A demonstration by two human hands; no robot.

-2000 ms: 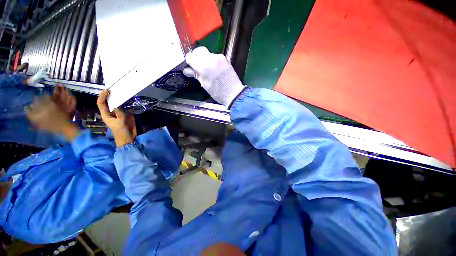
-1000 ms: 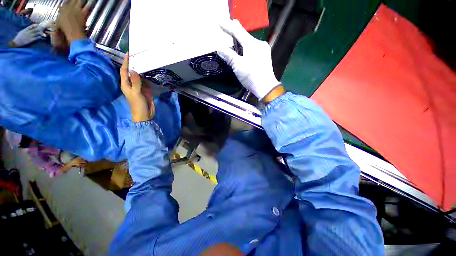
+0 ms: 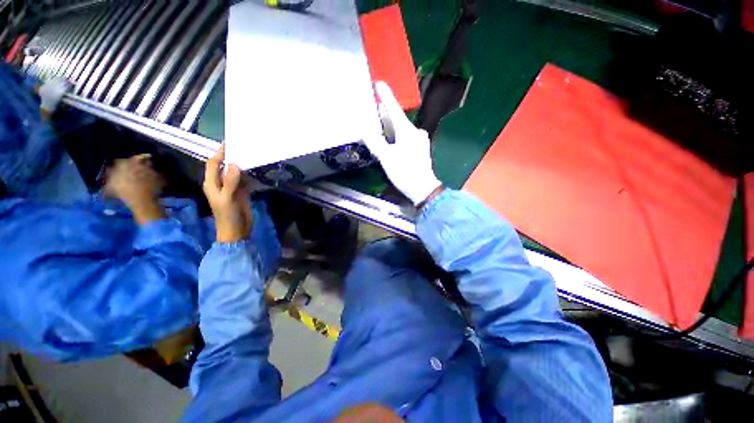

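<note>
A white-silver metal enclosure (image 3: 298,83) lies on the line in front of me, with two round fans in the side facing me. My left hand (image 3: 226,194) is bare and holds its near left corner. My right hand (image 3: 403,149), in a white knit glove, is on its right side near the front corner, thumb side towards the top. The fingers of my right hand are partly hidden by the box. Part of a red pad (image 3: 390,58) shows beside the enclosure's right side.
A large red pad (image 3: 599,190) lies on a green board (image 3: 504,58) to the right. A dark box with small shiny bits (image 3: 694,99) is behind it. Metal rollers (image 3: 136,58) run at the left. A metal rail (image 3: 364,206) runs along the near edge. A coworker in blue (image 3: 91,273) is close on the left.
The enclosure first shifts right in view, then sits lower, with both hands still on it. More of the red pad and the dark box now show. The coworker's hands have moved.
</note>
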